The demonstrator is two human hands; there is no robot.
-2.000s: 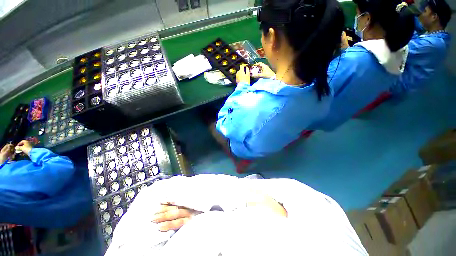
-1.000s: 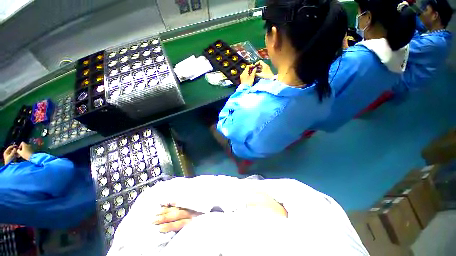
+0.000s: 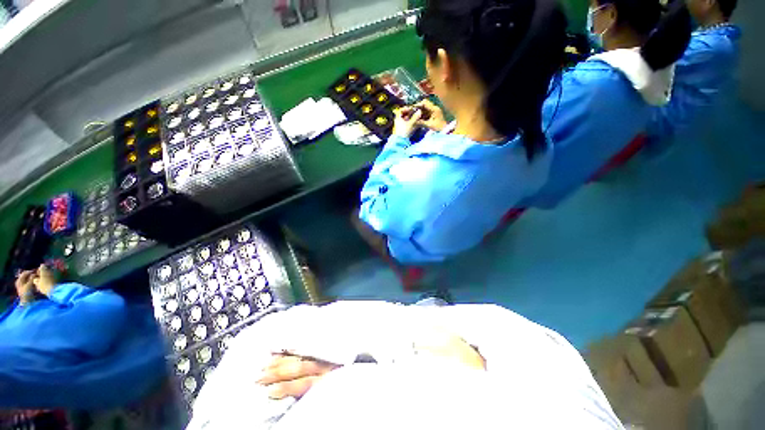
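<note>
My arms are folded in bright white sleeves across the bottom. My right hand [image 3: 295, 375] lies on the left sleeve with its fingers spread a little and nothing seen in it; a dark band shows at its wrist. Only a washed-out patch of my left hand [image 3: 457, 351] shows at the other arm; its fingers are hidden. Nearest in front, clear blister trays [image 3: 214, 290] with rows of round parts stand on a low stack. A tall stack of clear trays [image 3: 220, 134] stands on the green bench beside a stack of black trays [image 3: 138, 155] with yellow parts.
Seated workers in blue [image 3: 453, 189] line the bench to the right, and another worker [image 3: 75, 344] sits at left. A black tray [image 3: 366, 101] and white sheets [image 3: 312, 119] lie on the green bench [image 3: 323, 164]. Cardboard boxes [image 3: 679, 344] stand on the blue floor at right.
The view has shifted slightly, so the seated workers at right appear further left. The near worker's hands have moved a little at the black tray. My folded arms have not visibly moved.
</note>
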